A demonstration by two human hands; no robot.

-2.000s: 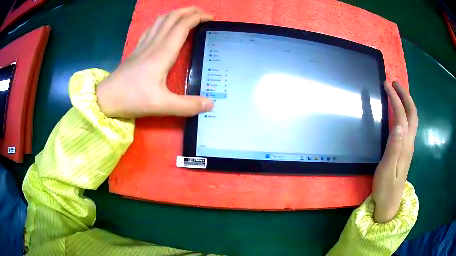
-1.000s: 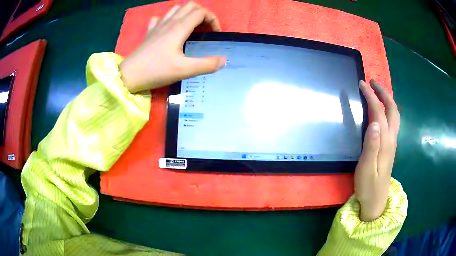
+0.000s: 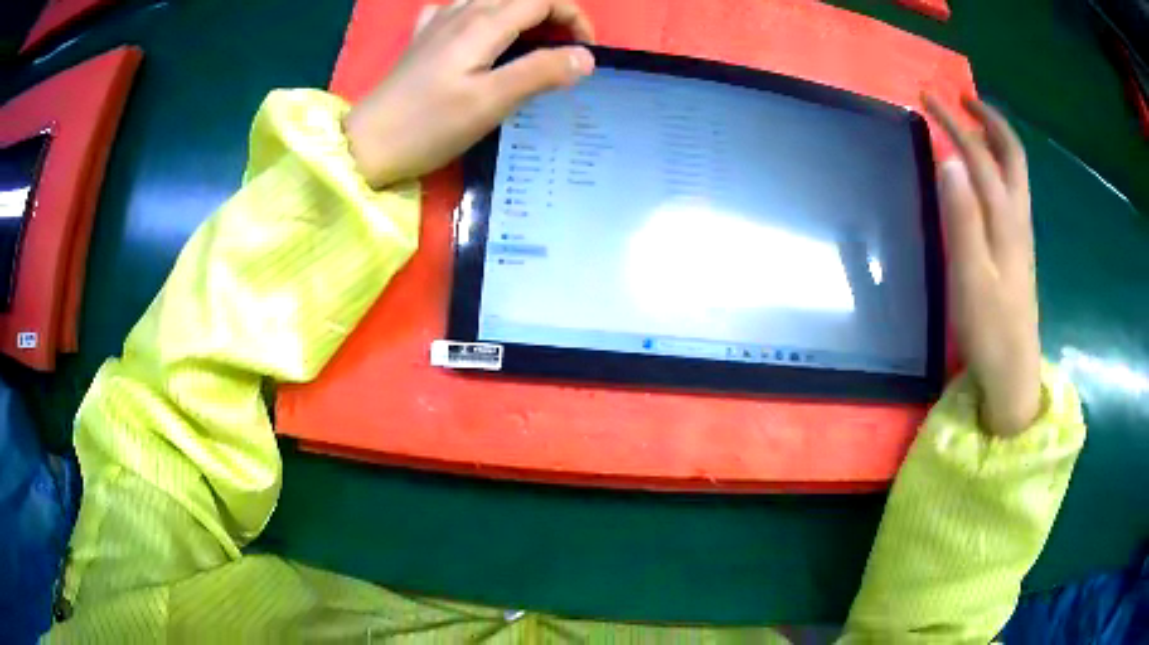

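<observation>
A black-edged tablet (image 3: 706, 374) lies flat on a red foam tray (image 3: 605, 441). Its touchscreen (image 3: 580, 277) shows a pale file window with a left list, text rows and a taskbar, with white glare across the middle. A white barcode label (image 3: 466, 354) is at its lower left corner. My left hand (image 3: 460, 88) is at the upper left corner, fingers apart, thumb over the screen's top left edge; it holds nothing. My right hand (image 3: 995, 252) rests along the tablet's right edge, fingers slightly apart, not gripping it.
The foam lies on a glossy green tabletop (image 3: 567, 554). At the left is another red foam tray (image 3: 95, 164) with a dark tablet (image 3: 19, 208) partly in view. More red foam shows at the upper left corner. Blue clothing shows at both lower corners.
My left thumb has moved from the list up to the screen's top left. The window now shows text rows, and the highlighted list entry is lower. My right hand is higher along the edge.
</observation>
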